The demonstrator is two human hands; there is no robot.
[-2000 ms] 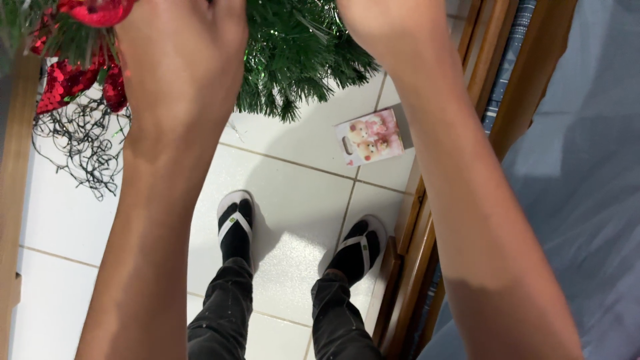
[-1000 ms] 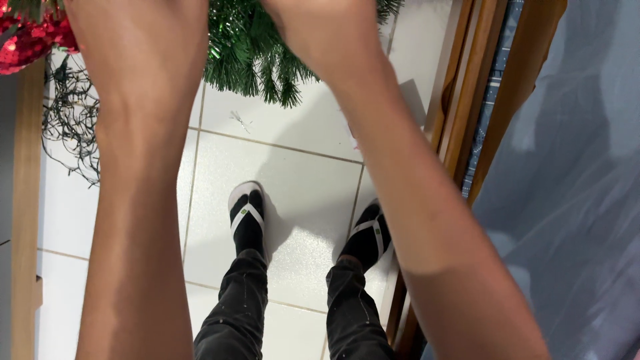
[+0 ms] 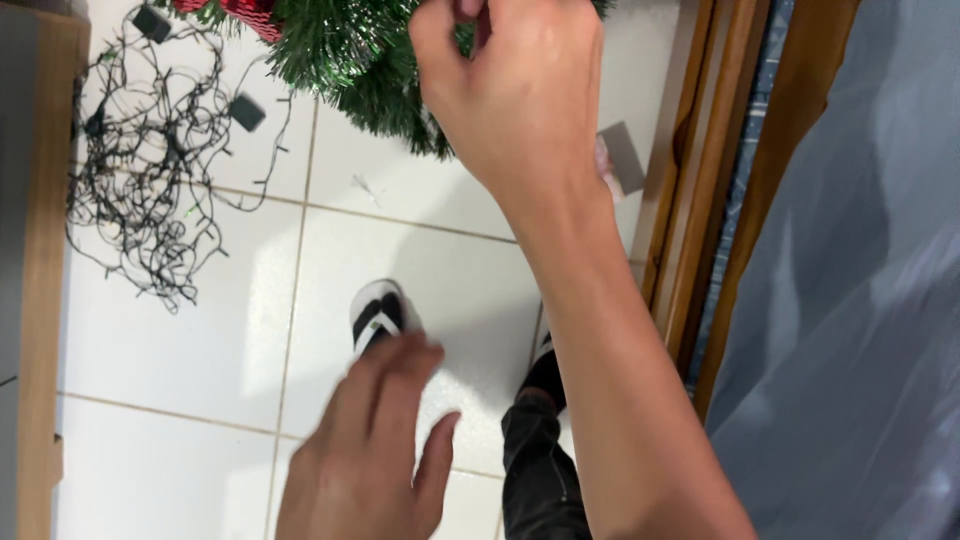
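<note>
Green tinsel branches (image 3: 352, 60) of an artificial Christmas tree fill the top middle, beside a red sequined decoration (image 3: 251, 15). My right hand (image 3: 517, 75) is at the branches, its fingers curled and cut off by the top edge; whether it holds something cannot be made out. Lower down, my left hand (image 3: 375, 435) hangs over the floor, slightly blurred, with thumb and fingers apart and nothing in it. A tangled string of lights (image 3: 165, 157) with dark wire and small dark boxes lies on the tiles at the left.
White floor tiles (image 3: 180, 330) run beneath. My feet in flip-flops (image 3: 377, 319) stand below the tree. A wooden bed frame (image 3: 712, 150) with a grey-blue cover (image 3: 847, 300) lines the right side, a wood-edged piece of furniture (image 3: 45, 262) the left. A printed card (image 3: 609, 169) lies partly behind my right wrist.
My left hand has come away from the tree, down toward me, and is apart from it. My right hand stays up at the branches. More of the light string shows.
</note>
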